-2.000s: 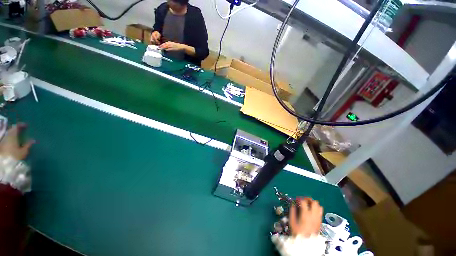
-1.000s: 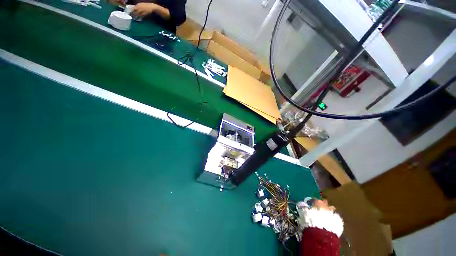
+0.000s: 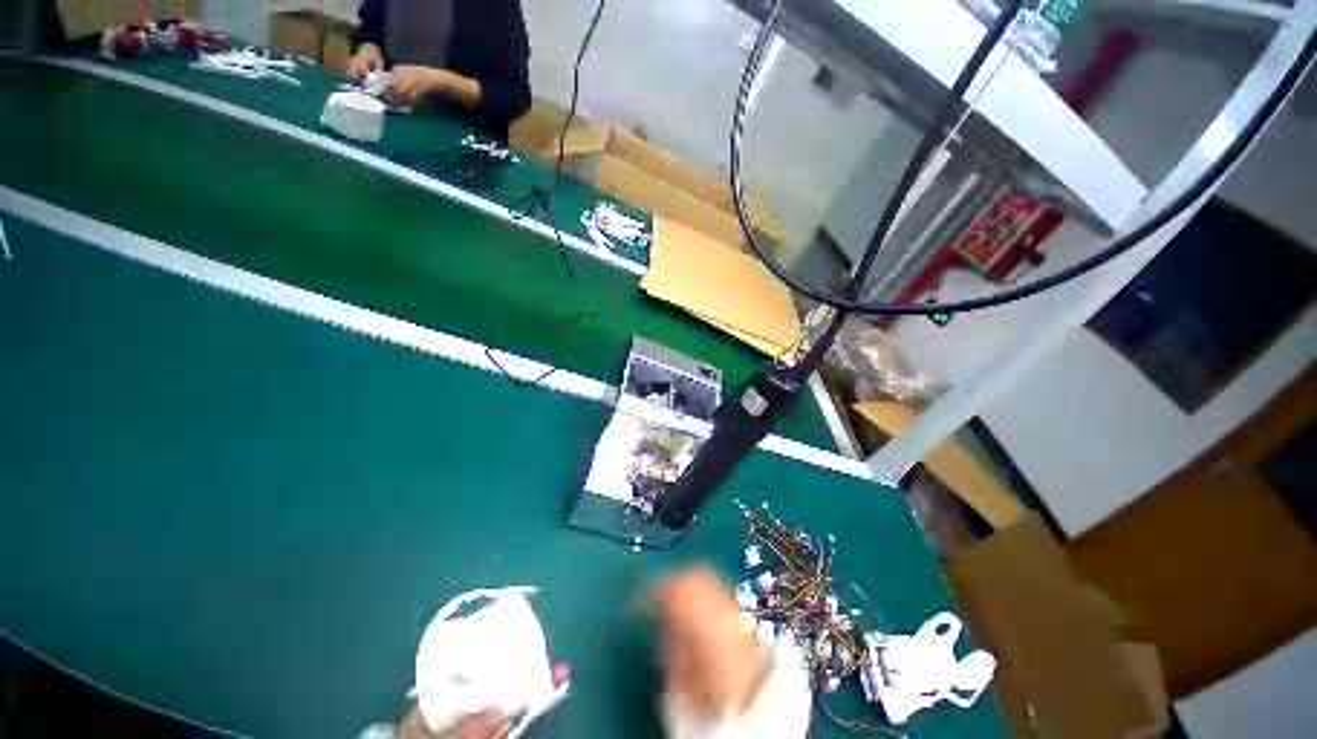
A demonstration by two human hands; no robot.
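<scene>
A white round plastic housing is low in front of me, with thin white edges sticking out at its top and lower right. My left hand holds it from below; only some fingers show at the bottom edge. My right hand is blurred, between the housing and the wired motors. Whether it holds anything cannot be told. The black electric screwdriver hangs slanted over the grey-silver screw feeder.
White housings lie right of the motor pile. A pale rail edges the green conveyor. A person works across it, near cardboard. A black cable loops overhead.
My left hand has come into view at the bottom with the white housing. My right hand has moved left from the far-right housings, past the motor pile. The view has shifted slightly.
</scene>
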